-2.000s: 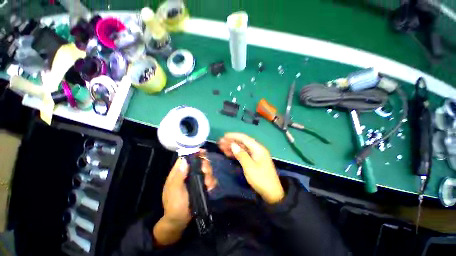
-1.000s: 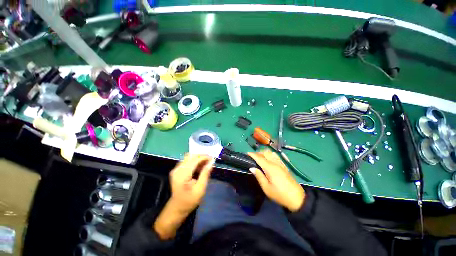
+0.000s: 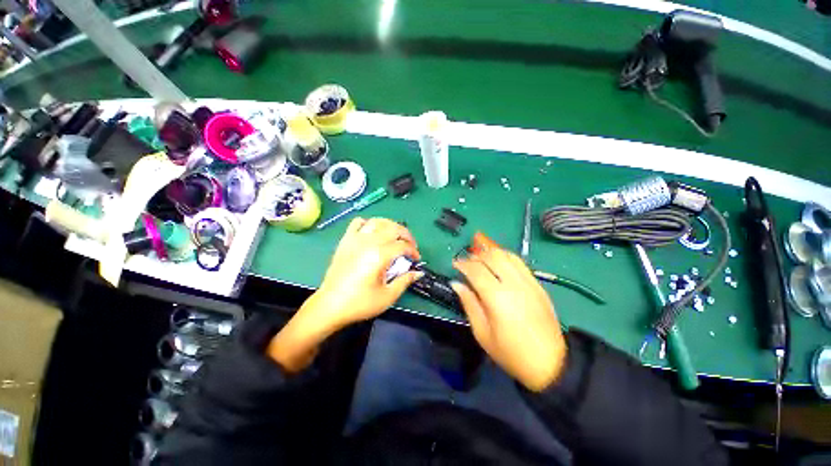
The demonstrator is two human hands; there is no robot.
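My left hand [image 3: 364,268] is closed over the white dryer head [image 3: 401,267] at the bench edge and covers most of it. The black ribbed handle [image 3: 437,288] extends to the right from it. My right hand [image 3: 510,309] lies at the handle's far end, with the fingers over it; whether it grips the handle is hard to tell. A small black clip [image 3: 451,220] lies just behind the handle. The long-nose pliers [image 3: 567,287] lie partly hidden under my right hand.
Screw cups [image 3: 291,203], a white ring [image 3: 343,181] and a hand screwdriver stand or lie at left, beside a full parts tray [image 3: 239,258]. A white tube [image 3: 435,151] stands behind. A coiled cord [image 3: 615,225], scattered screws and a black electric screwdriver [image 3: 767,273] lie right.
The dryer head, upright over my lap two seconds ago, now lies at the bench edge. My left hand has closed over the head. My right hand now covers part of the pliers.
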